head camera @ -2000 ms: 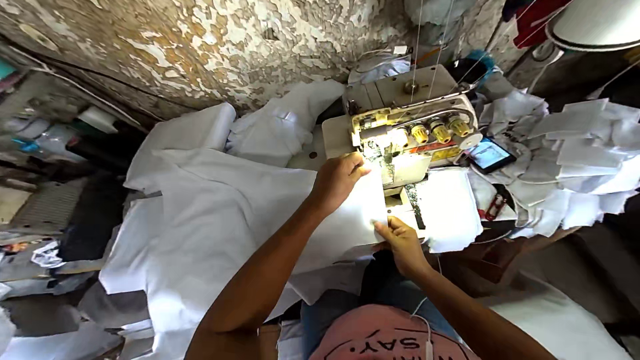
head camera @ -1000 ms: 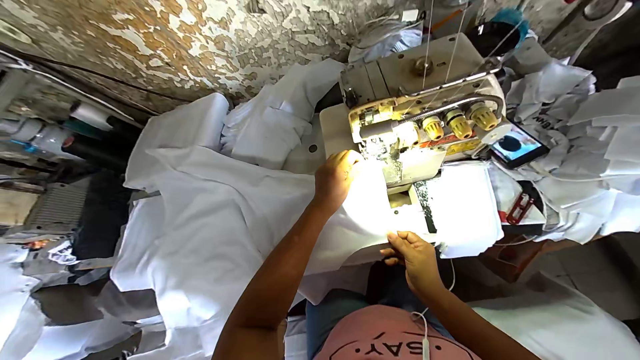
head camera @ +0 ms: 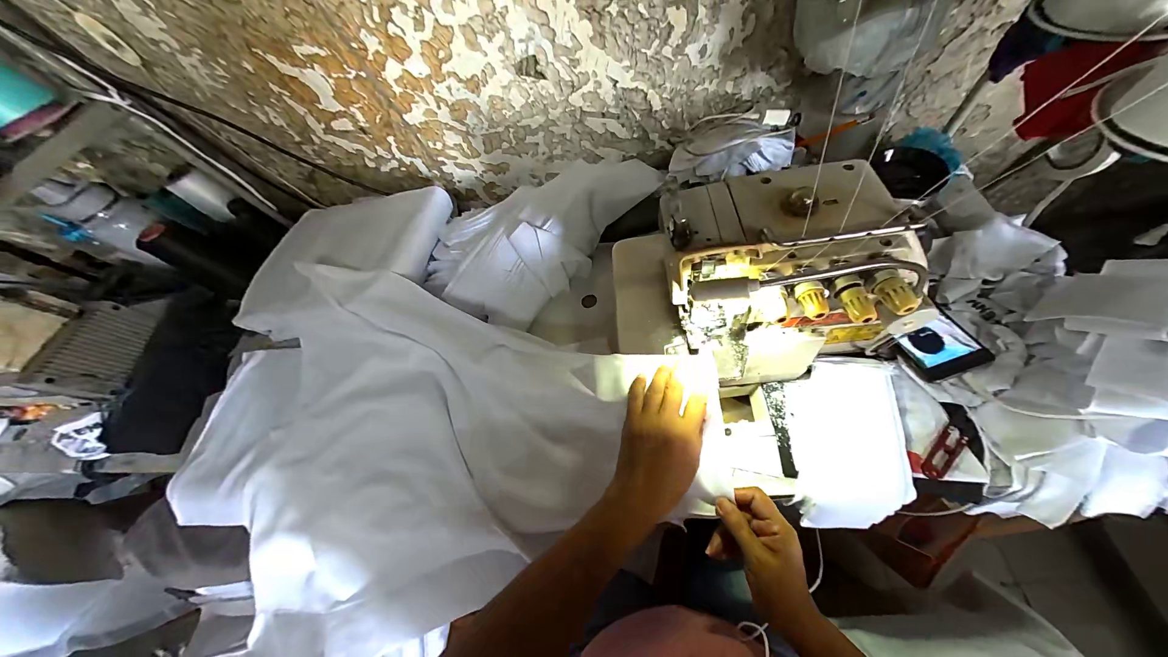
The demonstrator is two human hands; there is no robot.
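A large white fabric piece (head camera: 411,411) spreads across the table, its right edge reaching an overlock sewing machine (head camera: 794,265) with yellow tension dials. My left hand (head camera: 662,438) lies on the fabric near the lit presser area, fingers spread and palm down. Lower right, my right hand (head camera: 756,534) pinches the fabric's near corner between thumb and fingers, just below the machine bed. White threads run down to the machine from above. The needle itself cannot be made out in the glare.
A stack of white pieces (head camera: 853,438) lies right of the machine bed, beside a phone (head camera: 940,342) and a small red tool (head camera: 944,449). Folded white cloth (head camera: 351,237) sits at back left. White scraps (head camera: 1113,347) are heaped at far right, and a peeling wall (head camera: 547,82) stands behind.
My left hand has come down from the presser area and lies flatter on the fabric. My right hand, loosely at the fabric's edge one second ago, now pinches its corner.
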